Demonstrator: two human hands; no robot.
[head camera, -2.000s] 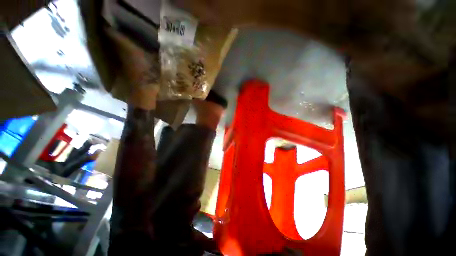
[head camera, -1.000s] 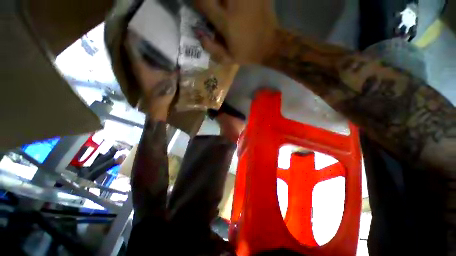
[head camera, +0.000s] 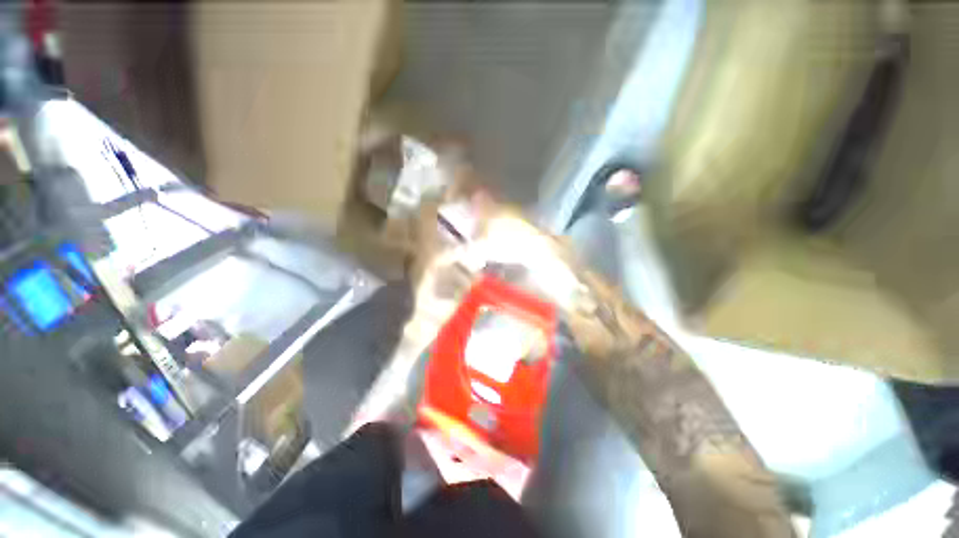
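Observation:
The view is heavily blurred. My left hand (head camera: 440, 250) and my right hand (head camera: 526, 250) are close together near the centre, above the red stool (head camera: 442, 368). Their fingers are smeared, so I cannot tell whether they hold anything. A small whitish, shiny thing (head camera: 416, 177), perhaps a clear bag, shows just beyond my left hand. Whether it is touched or held is unclear.
A tan cardboard box or sheet (head camera: 284, 105) stands at the upper left. Metal frame rails (head camera: 294, 352) and blue items (head camera: 40, 296) are at the left. Large blurred tan shapes (head camera: 820, 305), perhaps cardboard, fill the right.
The view has swung and the stool looks smaller. My right hand has left the brown-and-white labelled packet's area at the top. Both hands are now side by side near the centre; the packet is no longer recognisable.

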